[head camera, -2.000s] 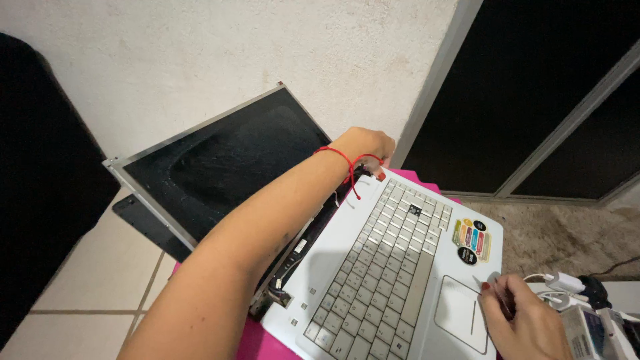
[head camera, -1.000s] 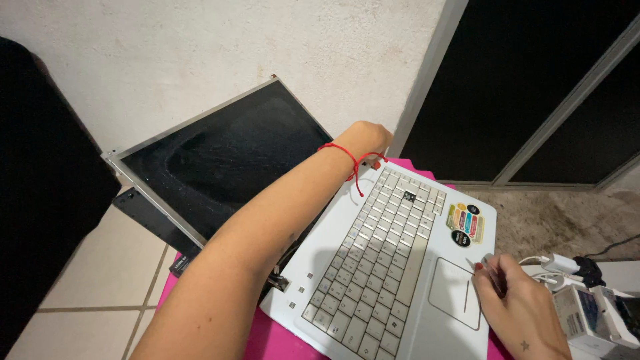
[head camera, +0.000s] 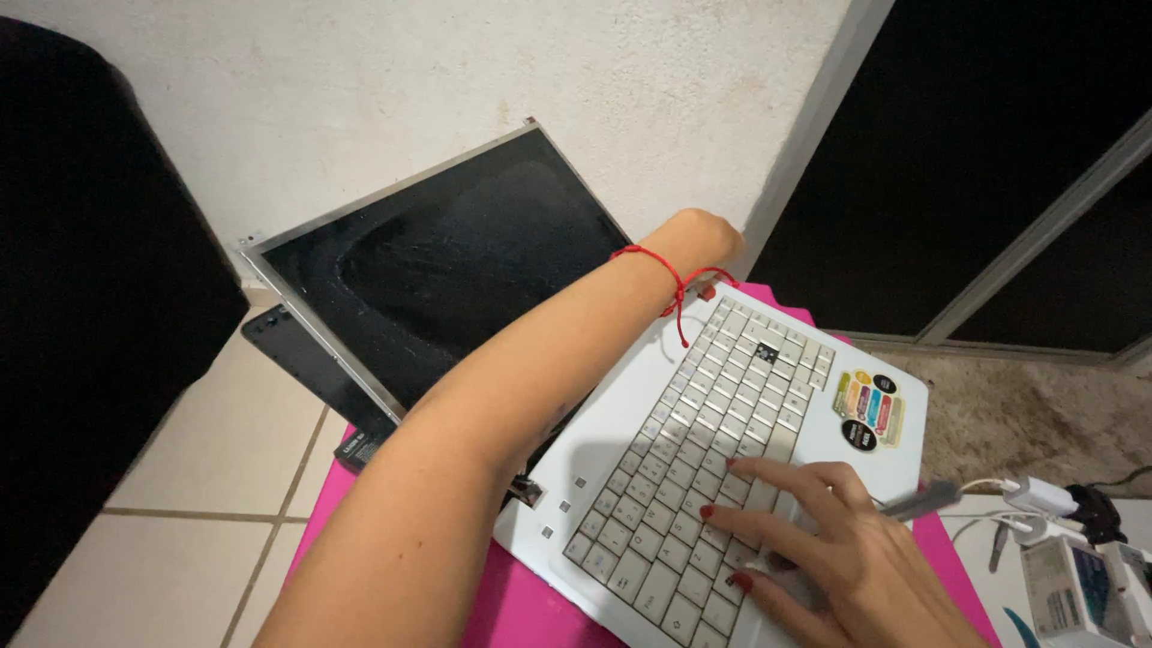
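Observation:
A white laptop base (head camera: 886, 477) lies at a slant, with pale keys and one spot where a keycap is absent. My left hand (head camera: 706, 241) is bent over its far hinge corner; its fingers are mostly hidden, so its grip is unclear. A red cord bracelet circles that wrist. Behind my forearm leans a bare LCD panel (head camera: 450, 252) with a metal frame. My right hand (head camera: 837, 540) rests on the keyboard, thumb and two fingertips spread over keys. A slim grey tool (head camera: 927, 499), blurred, sticks out past its curled outer fingers and seems held against the palm.
Pink surface (head camera: 504, 603) lies under the laptop. A black panel part (head camera: 310, 364) and a laptop battery (head camera: 360, 448) are behind the screen. White chargers and cables (head camera: 1039, 499) sit at right by a small box (head camera: 1057, 585). A wall stands behind.
My right hand has moved left from beside the touchpad onto the keys, and its fingers have spread. My left hand stays at the far hinge corner.

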